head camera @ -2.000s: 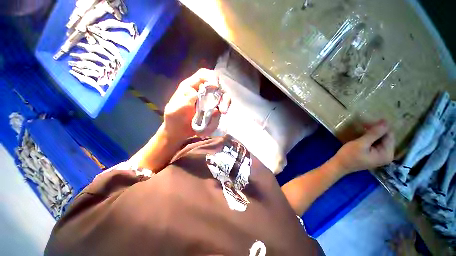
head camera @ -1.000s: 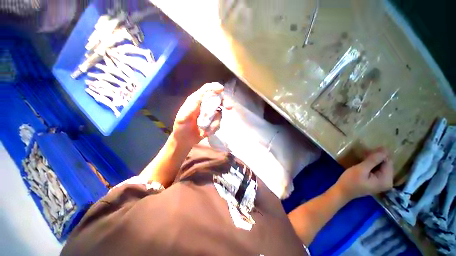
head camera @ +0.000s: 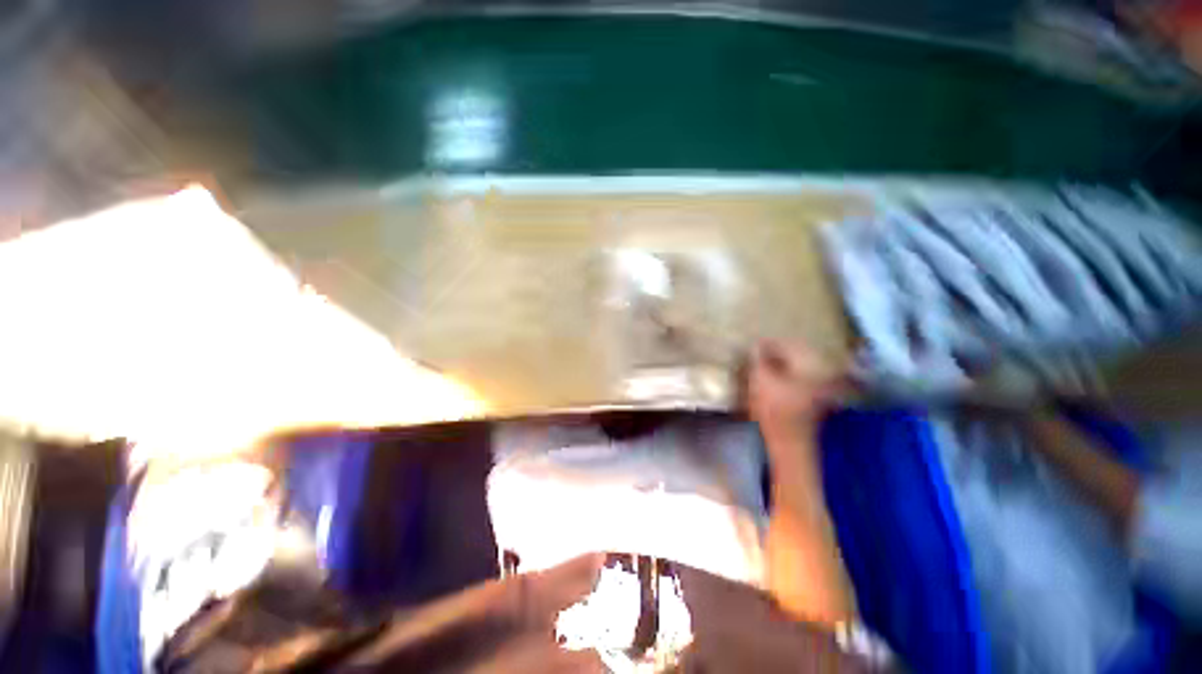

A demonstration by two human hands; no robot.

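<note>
The picture is strongly blurred. My right hand (head camera: 787,382) is at the front edge of the brown bench, beside the shiny taped patch (head camera: 646,283); its fingers are too blurred to tell whether they hold anything. A row of pale grey doll legs (head camera: 975,277) lies overlapping on the bench to the right of it. At the lower left, pale parts (head camera: 198,527) show overexposed in a blue bin (head camera: 116,566). My left hand cannot be made out in the glare and blur there.
A green conveyor belt (head camera: 633,99) runs behind the bench (head camera: 514,290). Strong glare covers the bench's left part. A white cloth (head camera: 633,494) lies over my lap. A blue bin (head camera: 896,527) is below the bench. A neighbour's arm (head camera: 1094,467) shows at the right.
The view has swung, bringing the belt across the top. My left hand, which held a small pale part above the lap, is gone from there. My right hand remains near the bench edge.
</note>
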